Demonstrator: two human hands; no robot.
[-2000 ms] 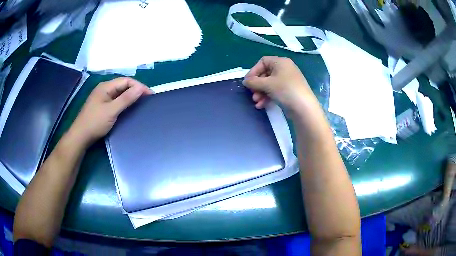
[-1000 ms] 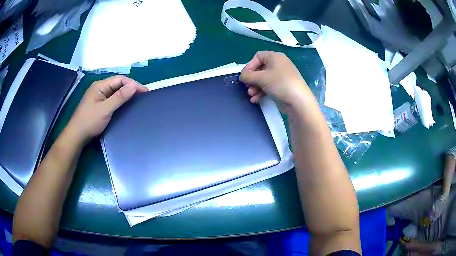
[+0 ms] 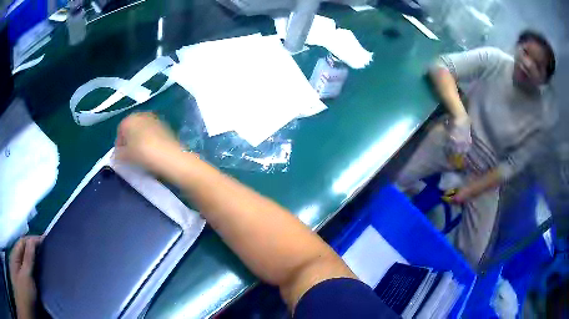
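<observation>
A dark grey-blue tablet back cover (image 3: 109, 243) lies on a white foam sheet (image 3: 159, 193) at the lower left. My left hand (image 3: 25, 268) is at the cover's left edge, partly cut off by the picture's bottom, fingers over the rim. My right hand (image 3: 140, 140) is blurred, just beyond the cover's far corner, with fingers curled; whether it holds anything cannot be seen.
White sheets (image 3: 249, 87) lie beside crumpled clear film (image 3: 262, 152), a looped white strap (image 3: 125, 93) and a labelled bottle (image 3: 330, 78) near a post (image 3: 301, 28). Another person (image 3: 499, 112) sits at right. A blue tote (image 3: 405, 224) with dark and white parts stands beside the bench.
The view has swung to the right, so the cover now shows at lower left. My right hand has moved off the cover's corner. The other person and the tote's contents have come into view.
</observation>
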